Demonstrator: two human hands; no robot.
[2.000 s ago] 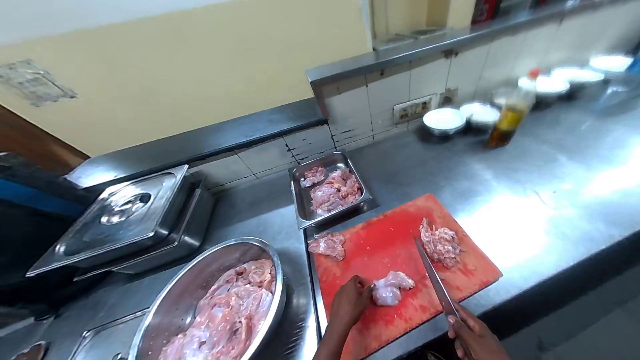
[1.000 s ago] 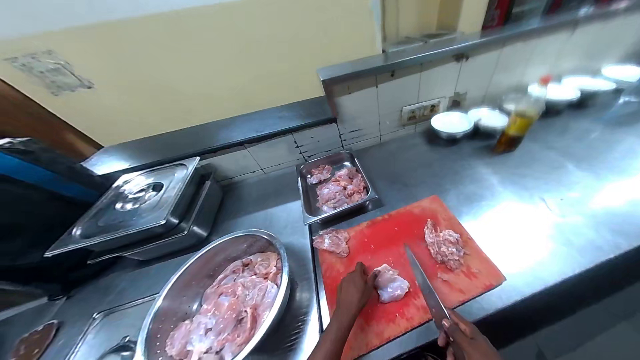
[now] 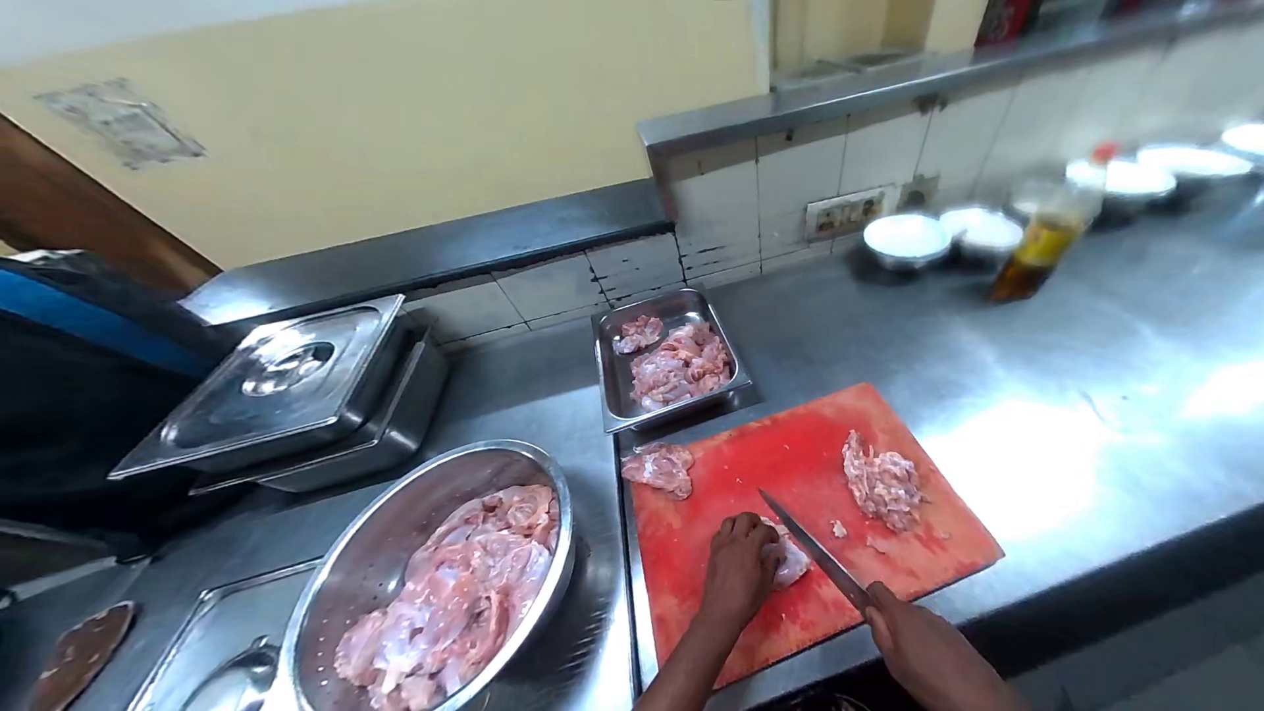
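A red cutting board (image 3: 790, 444) lies on the steel counter. My left hand (image 3: 743, 563) is on a piece of raw meat (image 3: 790, 561), its fingers covering the piece's left side. In my right hand (image 3: 913, 632) is the handle of a kitchen knife (image 3: 820, 553); the blade points up and left, close beside the meat. Chopped raw meat (image 3: 884, 484) is heaped on the board's right part, and a flat raw piece (image 3: 660, 468) rests at its upper left corner. Whether the blade touches the meat cannot be told.
Left of the board stands a large steel bowl (image 3: 341, 563) of raw meat. Behind the board, a steel tray (image 3: 614, 380) holds more meat. Lidded steel pans (image 3: 286, 370) sit at left. Bowls (image 3: 907, 240) and an oil bottle (image 3: 1037, 252) stand at back right.
My left hand has moved onto the piece of meat, covering more of it than before. The knife has come nearer to that piece.
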